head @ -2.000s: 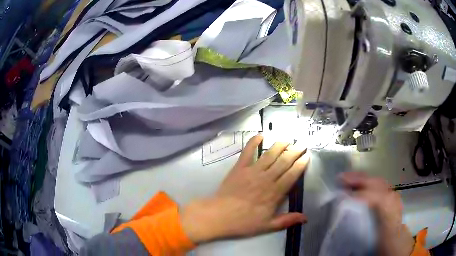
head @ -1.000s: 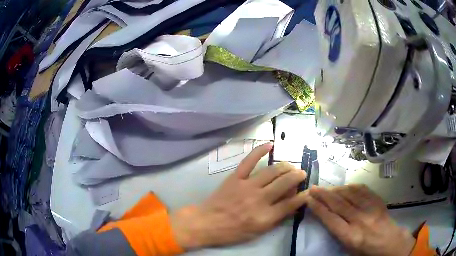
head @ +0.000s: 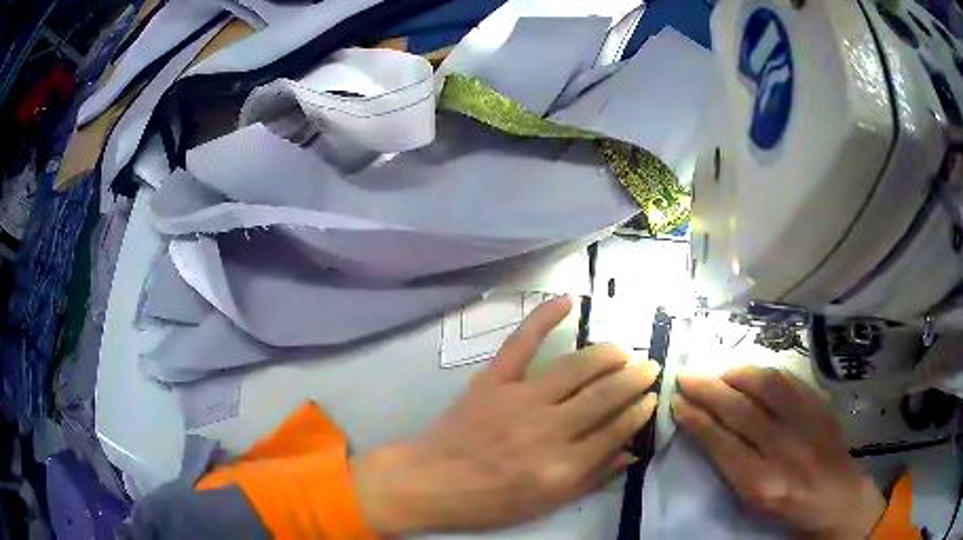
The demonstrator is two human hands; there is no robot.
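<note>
A narrow black tape (head: pixel 636 487) runs lengthwise toward the brightly lit needle area of the off-white sewing machine (head: pixel 813 158). A light grey fabric strip (head: pixel 676 490) lies along its right side. My left hand (head: pixel 517 438) lies flat, fingertips on the black tape, thumb spread toward the plate edge. My right hand (head: pixel 776 454) lies flat on the grey strip, its fingertips close to my left ones. The presser foot and needle are lost in the glare. The metal plate (head: pixel 631 295) shows beside them.
Loose grey cut pieces (head: pixel 370 264) lie left of the needle. On and behind them are a white curled band (head: pixel 370 105) and a yellow-green patterned strip (head: pixel 517 114). Part-sewn strips (head: pixel 285 58) are heaped behind. Black-handled snips (head: pixel 929 409) lie at right, partly hidden.
My right hand has come from the right, where it was blurred with loose fabric, to lie flat beside my left hand. The black tape now reaches up by the needle. The camera view has shifted.
</note>
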